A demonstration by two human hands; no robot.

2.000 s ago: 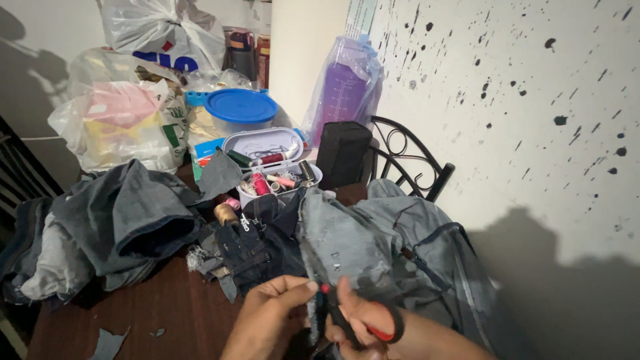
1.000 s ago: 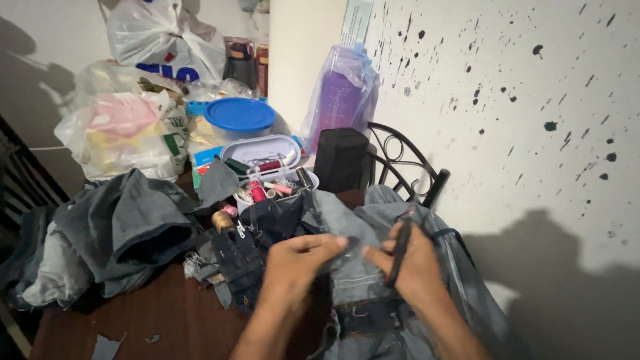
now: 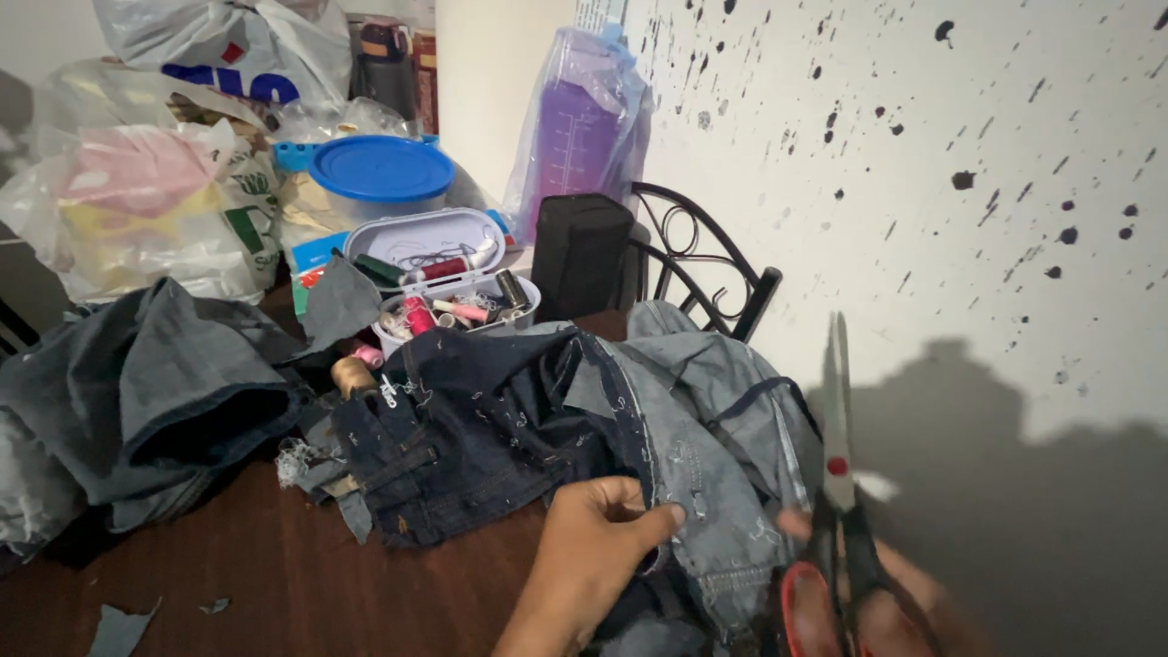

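My left hand pinches the frayed edge of a denim garment, whose pale grey side shows at the right and dark blue side at the left. Loose thread bits cling to the cloth. To the right, my right hand, partly blurred, holds scissors with black and red handles. Their blades point up, close together, away from the cloth. Behind the garment, an open lilac sewing box holds thread spools and tangled thread. A tan thread spool lies beside the dark denim.
More grey denim is heaped at the left, with fabric scraps on the brown table. Behind stand plastic bags, a blue-lidded container, a purple bottle and a black case. A metal chair is by the stained wall.
The scissors have swung upright and moved right, away from the cloth. The garment has been shifted and spread, with more of its dark blue side showing.
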